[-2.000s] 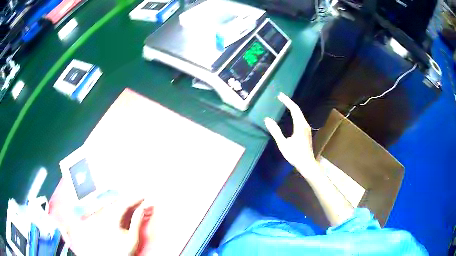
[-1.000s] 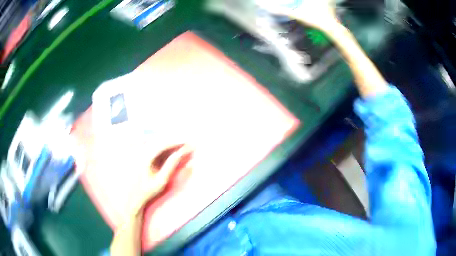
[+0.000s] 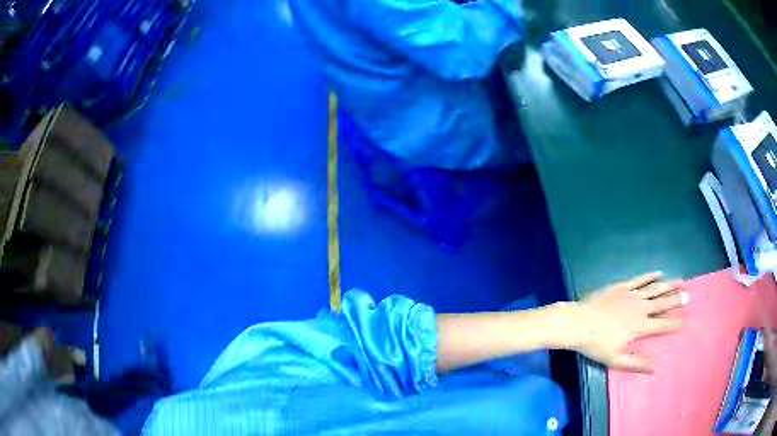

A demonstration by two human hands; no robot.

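My left hand (image 3: 626,325) rests palm down over the pink-red mat (image 3: 660,400), fingers spread and nothing gripped. A small white spot shows at one fingertip. A white-and-blue box (image 3: 750,387) with a dark picture is cut off by the right edge, over the mat. A blurred skin-toned patch beside it at the edge may be part of my right hand; its grip cannot be made out.
Packed boxes (image 3: 613,53) stand on the dark green bench (image 3: 622,187), with a stack (image 3: 754,183) at the right beyond the mat. A person in a blue smock (image 3: 417,94) is beside the bench. Brown cartons (image 3: 68,204) stand at the left on the blue floor (image 3: 230,255).
The view has swung left; the scale is out of frame. My left hand is now spread near the mat's edge. My right arm, earlier reaching to the scale, no longer shows clearly.
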